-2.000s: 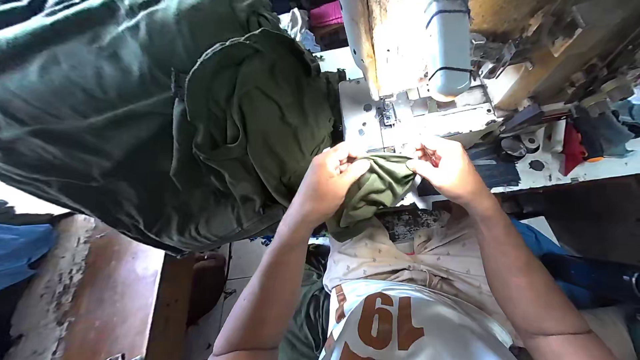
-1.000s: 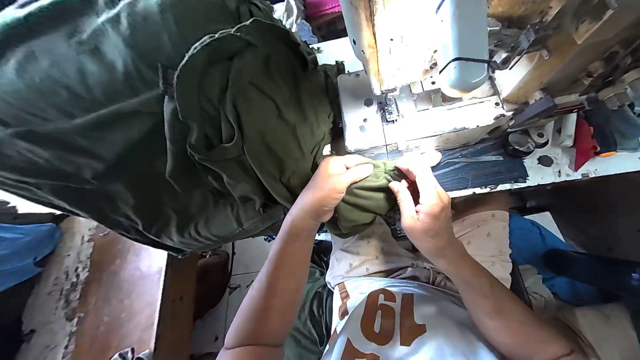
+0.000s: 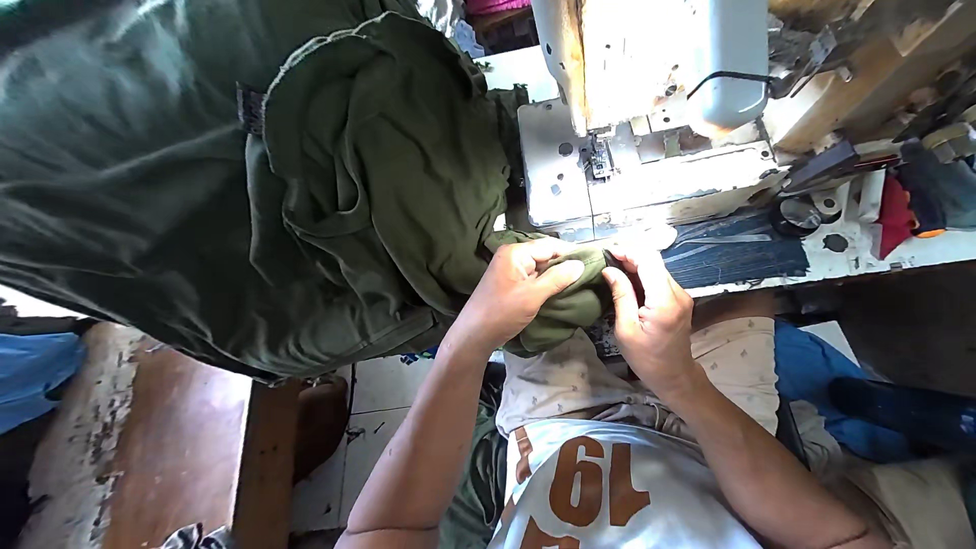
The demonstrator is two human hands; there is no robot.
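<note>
A dark green fabric garment (image 3: 396, 160) lies heaped on the left and runs across to my hands in front of the sewing machine (image 3: 648, 61). My left hand (image 3: 522, 286) pinches its olive-green edge between thumb and fingers. Close to its right, my right hand (image 3: 648, 305) grips the same edge with thumb and fingertips. A fold of the cloth hangs below both hands, over my lap. The machine's presser foot (image 3: 600, 158) stands just beyond my hands, with no green cloth under it, and a dark thread runs from there toward me.
Right of my hands, dark blue fabric (image 3: 736, 255) lies on the table's front edge. Beyond it are a round dark-rimmed object (image 3: 797, 216) and red cloth (image 3: 894, 217). A wooden bench (image 3: 179, 435) stands at lower left, with blue cloth (image 3: 34, 374) beside it.
Both hands have come nearer to my lap with the cloth, away from the machine. More of the dark blue fabric on the table shows than two seconds ago.
</note>
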